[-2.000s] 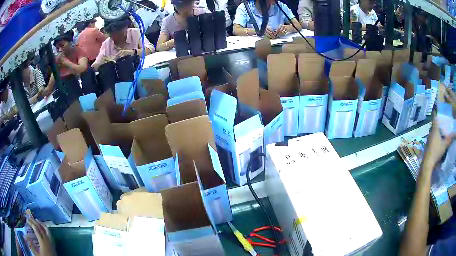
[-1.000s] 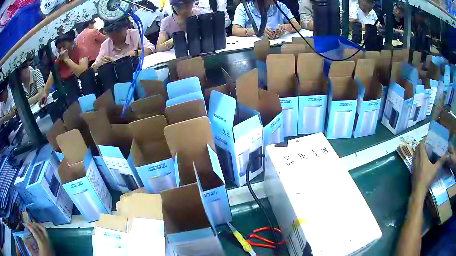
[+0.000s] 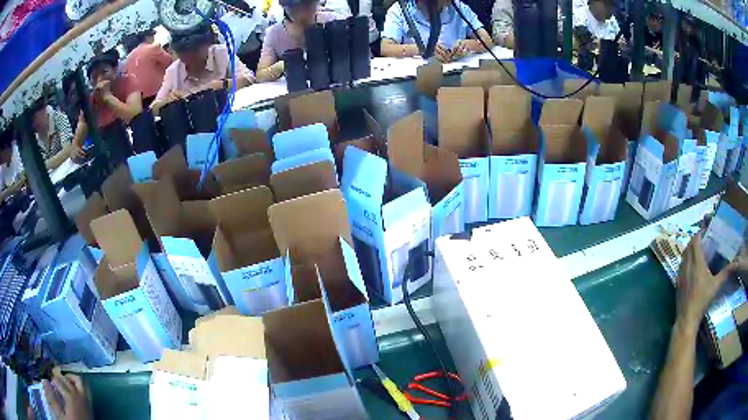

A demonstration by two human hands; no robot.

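Neither of my hands is in view. Nearest in front, white-faced cartons with brown flaps (image 3: 238,381) stand at the bottom, cut off by the picture's edge. Beside them is an open light-blue and white box (image 3: 307,344), brown inside. More open retail boxes (image 3: 250,283) stand in rows with brown flaps raised. A large white equipment case (image 3: 525,320) with black characters lies to their right. A yellow-handled tool (image 3: 395,396) and red looped handles (image 3: 435,387) lie beside the case.
At the right edge, another person's hands (image 3: 697,275) hold a carton over flat cartons (image 3: 722,332). At the bottom left, a hand (image 3: 70,395), apparently another worker's, is at a small box. Black units (image 3: 348,53) and seated workers are behind. Blue cable (image 3: 223,107) hangs from the frame.
The other person's hands at the right have moved lower and the carton there has turned. The hand at the bottom left has shifted slightly. The standing boxes, case and tools look unmoved.
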